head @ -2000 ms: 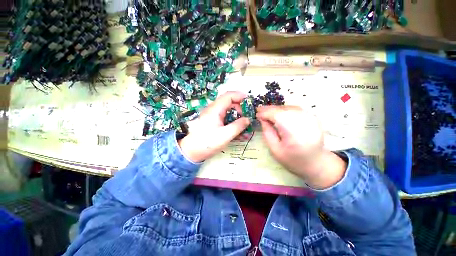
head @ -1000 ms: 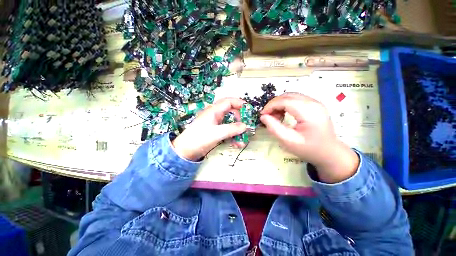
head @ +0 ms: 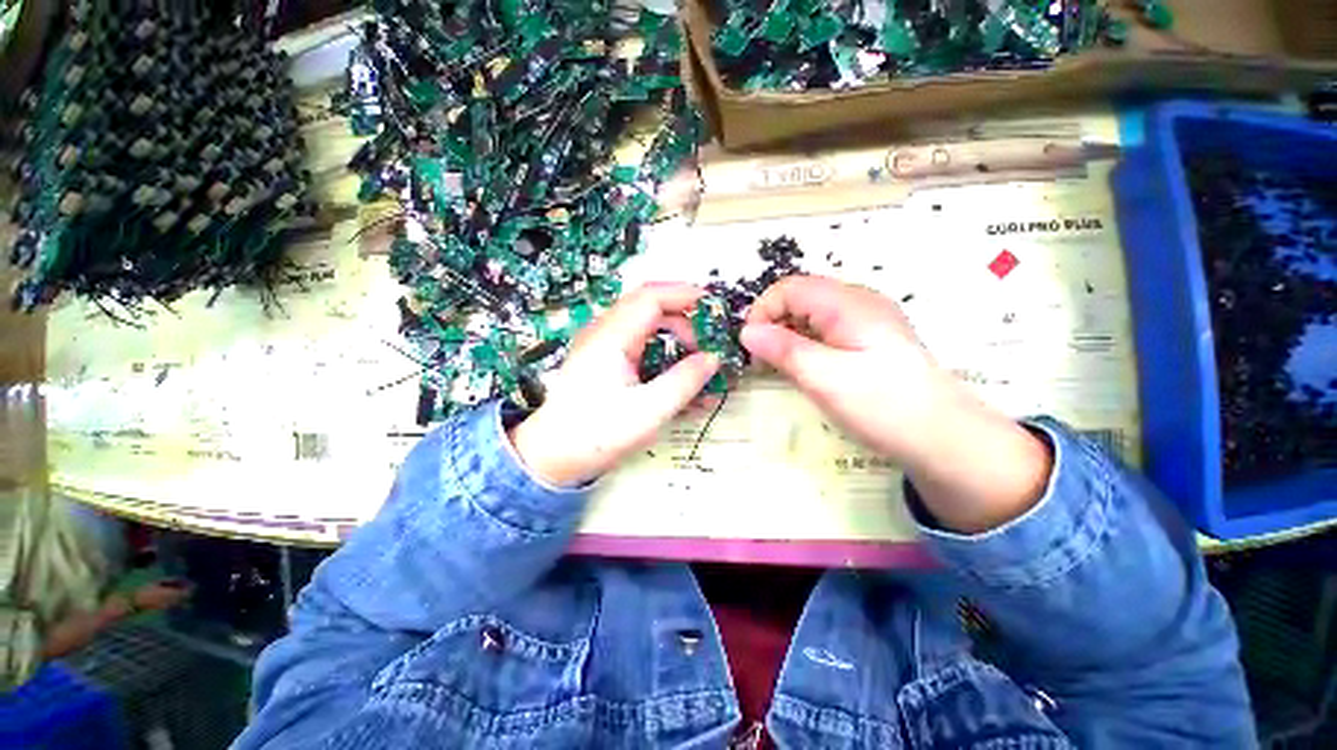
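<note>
My left hand (head: pixel 616 384) holds several green circuit boards (head: pixel 714 325) between thumb and fingers, with a thin black wire hanging below. My right hand (head: pixel 839 352) has thumb and forefinger pinched together at the boards' right edge. A small black part seems to be between these fingertips, but it is too small and hidden to be sure. A small dark heap of black parts (head: pixel 777 261) lies just behind my fingers on the pale yellow card surface (head: pixel 909 498).
A loose board pile (head: pixel 513 220) lies ahead to the left. Stacked boards (head: pixel 161 147) stand far left. A cardboard tray (head: pixel 938 100) of boards is at the back right. A blue bin (head: pixel 1191 322) with black parts is at the right edge. Another person's hand (head: pixel 140 598) shows lower left.
My right fingertips have moved from just right of the boards back against them. The view has shifted slightly. Another person's hand has appeared at the lower left.
</note>
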